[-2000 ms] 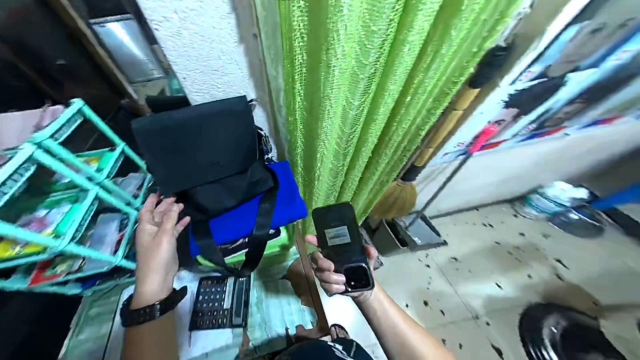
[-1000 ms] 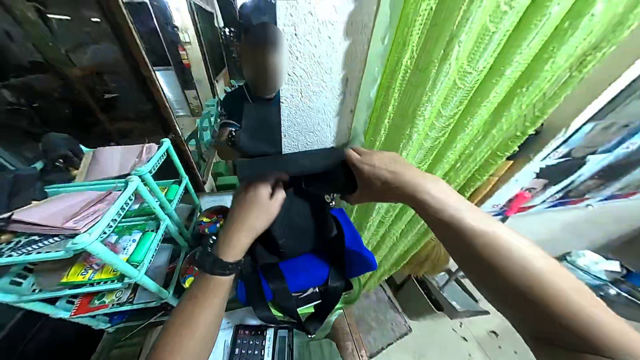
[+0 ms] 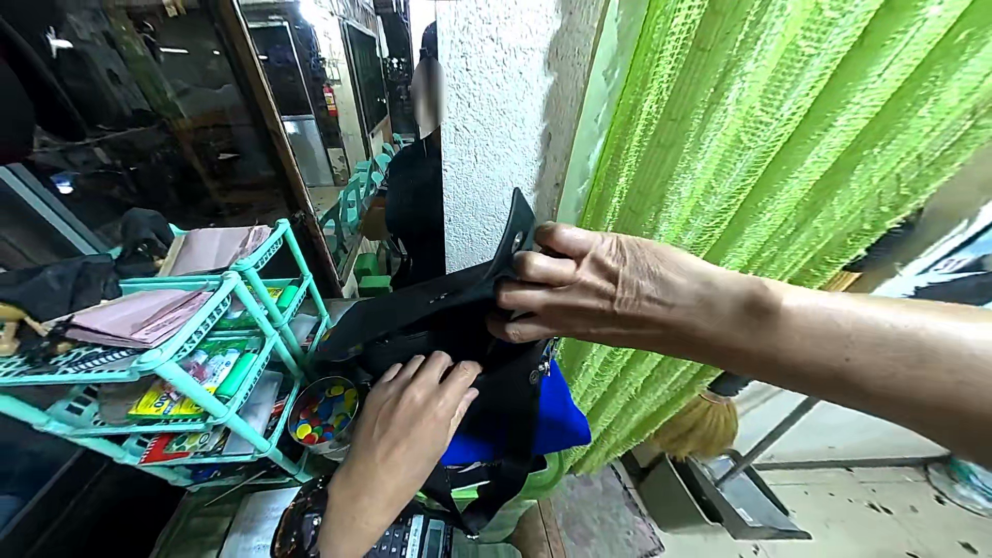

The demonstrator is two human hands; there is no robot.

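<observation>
A black bag (image 3: 434, 318) stands in the middle with its flap raised and its mouth spread. My right hand (image 3: 573, 287) pinches the lifted flap at its right end. At the front of the opening rests my left hand (image 3: 422, 403), palm down, its fingertips at the edge; whether they grip the fabric cannot be told. Blue cloth (image 3: 558, 418) shows below and right of the bag, with black straps (image 3: 496, 496) hanging over it. A calculator (image 3: 415, 535) lies partly hidden below my left wrist. The phone seen earlier is not visible.
At left stands a green plastic rack (image 3: 225, 310) with papers and packets. Beside it is a container of coloured discs (image 3: 325, 411). A green curtain (image 3: 744, 139) hangs at right, above a broom (image 3: 701, 426) and a dustpan (image 3: 736, 496). A person (image 3: 415, 194) shows behind the wall's edge.
Two seconds ago my right hand held a phone and the flap was down; now that hand holds the raised flap. My left hand has moved onto the bag. The view has shifted.
</observation>
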